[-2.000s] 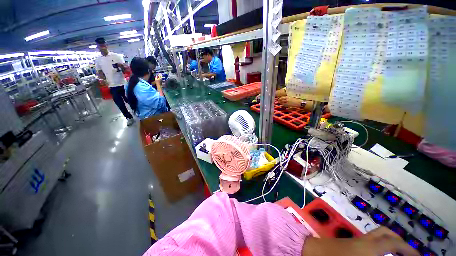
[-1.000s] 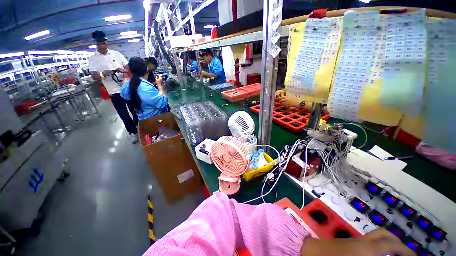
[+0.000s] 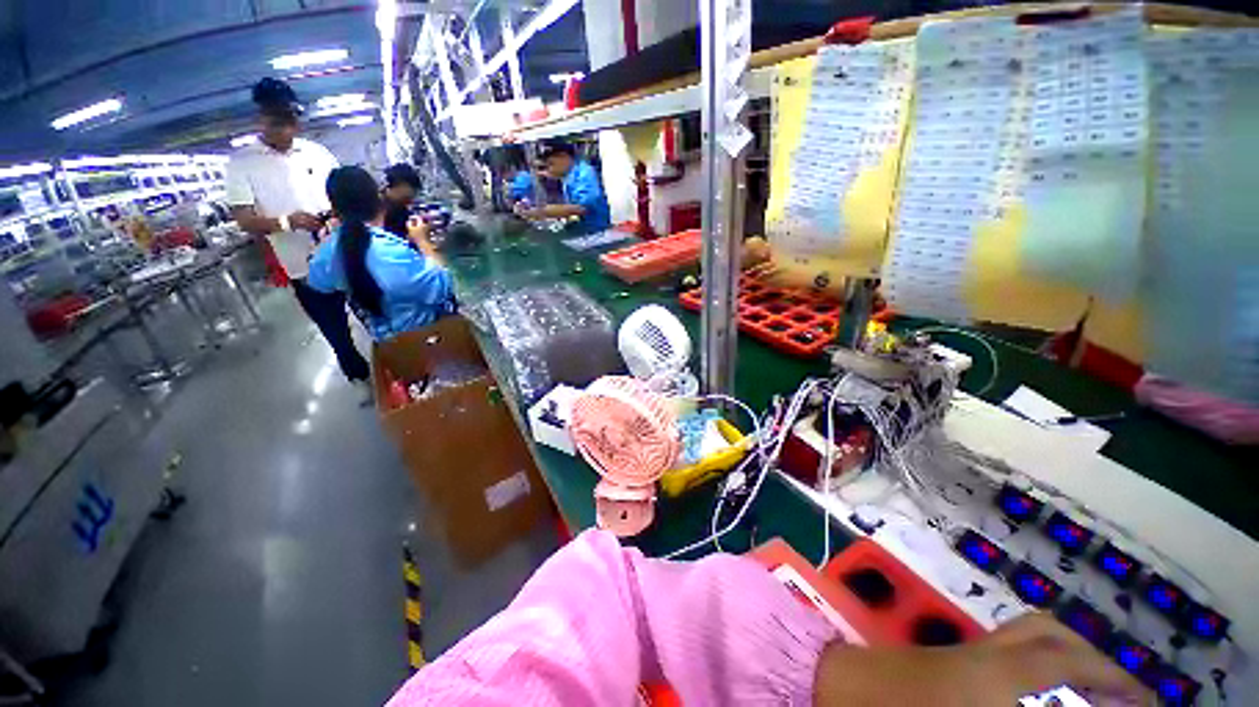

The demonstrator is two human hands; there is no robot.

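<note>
My left hand [image 3: 1015, 666], bare below a pink sleeve, reaches in from the bottom towards the lower right. It is partly cut off by the bottom edge, so its grip is unclear. A small white thing [image 3: 1056, 698] shows under the hand at the bottom edge. Small black modules with lit blue-red screens [image 3: 1116, 562] stand in two rows on a white board [image 3: 918, 536], just beyond my fingers. A red foam tray [image 3: 904, 604] with dark pockets lies left of the hand. My right hand is not in view.
A pink fan [image 3: 624, 439], a white fan [image 3: 655, 341] and a yellow bin [image 3: 697, 471] stand left of tangled white cables [image 3: 884, 414]. A cardboard box [image 3: 463, 463] is on the floor. Paper sheets [image 3: 967, 166] hang above the bench. People stand or sit further along.
The view has shifted slightly. The standing person in white has come closer to the person in blue. My left hand stays beside the lit modules, and the white thing beneath it shows more.
</note>
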